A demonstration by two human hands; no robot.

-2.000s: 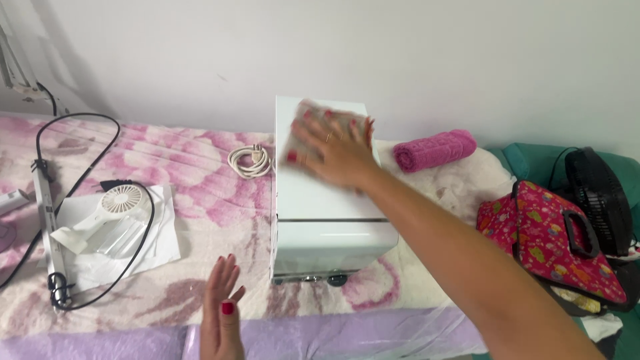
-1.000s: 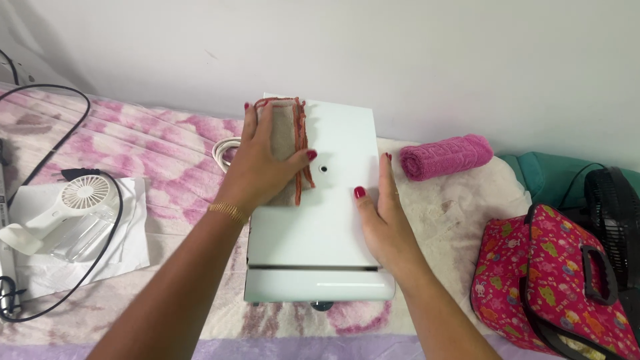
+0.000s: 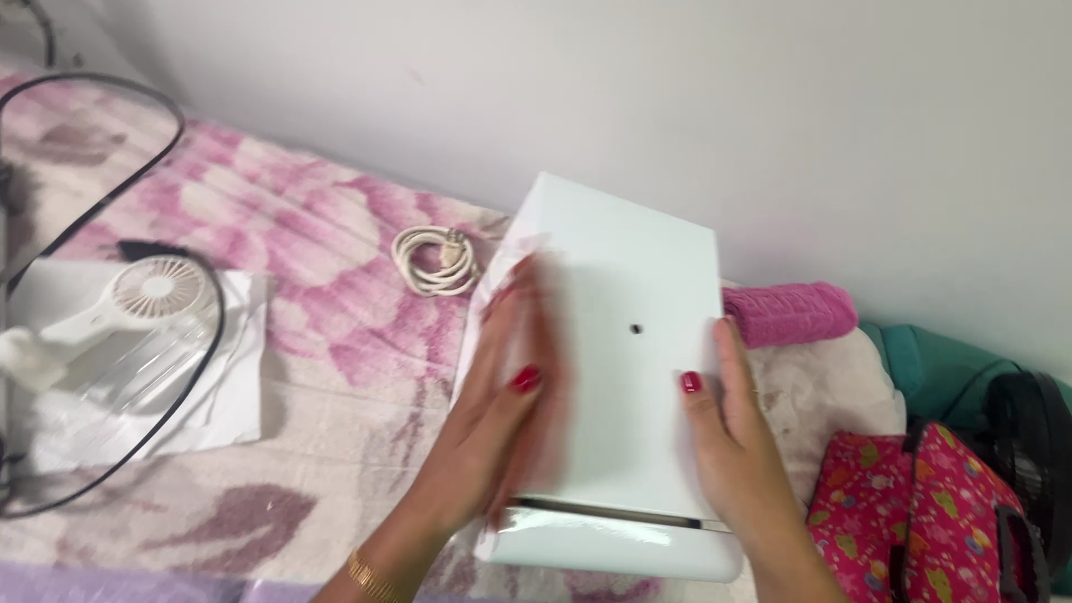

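A white box-shaped appliance [image 3: 628, 402] stands on the flowered blanket, with a small dark hole in its top and a slot near its front edge. My left hand [image 3: 494, 394] presses a reddish-edged cloth [image 3: 544, 377] against the appliance's left side; motion blurs both. On the opposite side, my right hand [image 3: 729, 410] steadies the appliance, thumb on top and fingers along the edge, holding nothing else.
A coiled white cable [image 3: 435, 261] lies left of the appliance. Further left are a handheld fan [image 3: 155, 289], white paper [image 3: 243, 410] and a black cord. At right are a rolled pink towel [image 3: 791, 314], a patterned red bag [image 3: 955, 511] and a black fan [image 3: 1030, 444]. A wall rises behind.
The cloth has gone from the appliance's top to its left side with my left hand. My right hand, raised off the appliance's top two seconds ago or wiping elsewhere, is unclear; it now rests at the right edge.
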